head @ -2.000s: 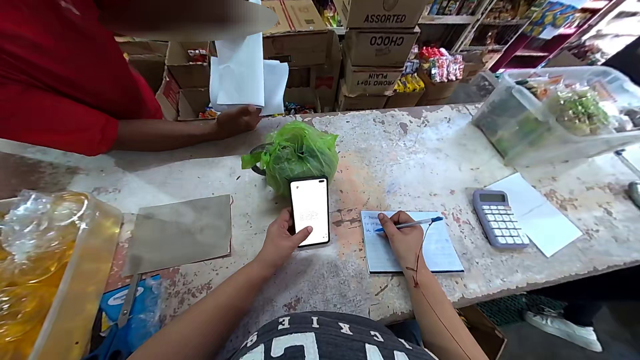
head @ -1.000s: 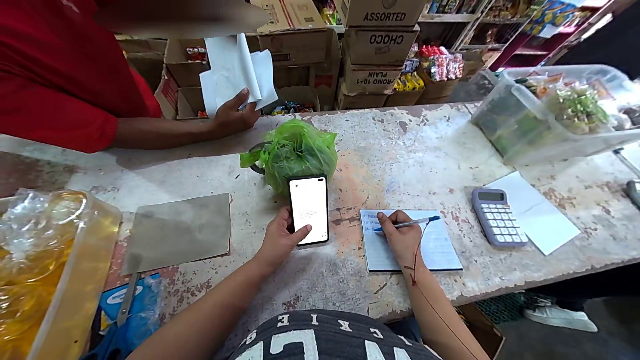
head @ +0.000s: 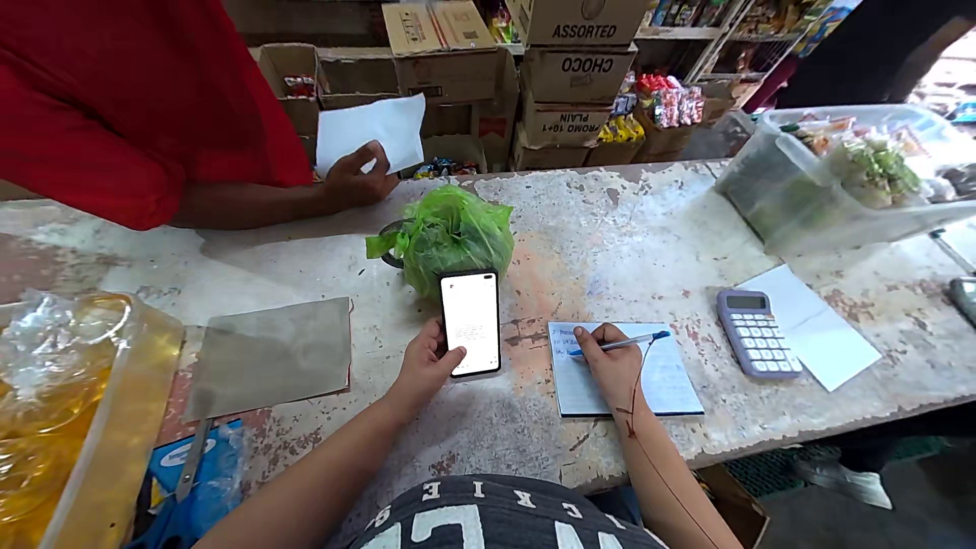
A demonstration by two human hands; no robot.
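My left hand (head: 428, 364) grips a smartphone (head: 470, 324) whose screen is lit white, its top end against a green plastic bag (head: 455, 232). In my right hand (head: 612, 364) is a blue pen (head: 621, 343), its tip on a small notepad (head: 663, 389) with some handwriting in blue. A purple-grey calculator (head: 757, 333) lies to the right of the notepad, partly over a white sheet of paper (head: 831, 335). Left of the phone, a grey sheet of card (head: 271, 354) lies flat on the worn counter.
Across the counter (head: 610, 221), a person in a red top rests a forearm and holds white paper (head: 396, 130). A clear plastic bin (head: 801, 198) with bagged greens stands right. At left are a tub (head: 145, 366) of bagged yellow liquid and scissors (head: 191, 465). Cardboard boxes (head: 576, 76) stand behind.
The other person's white paper has shifted and is spread flatter, and that person's hand has changed its grip. My left hand and the phone have stayed put. My right hand remains at the notepad.
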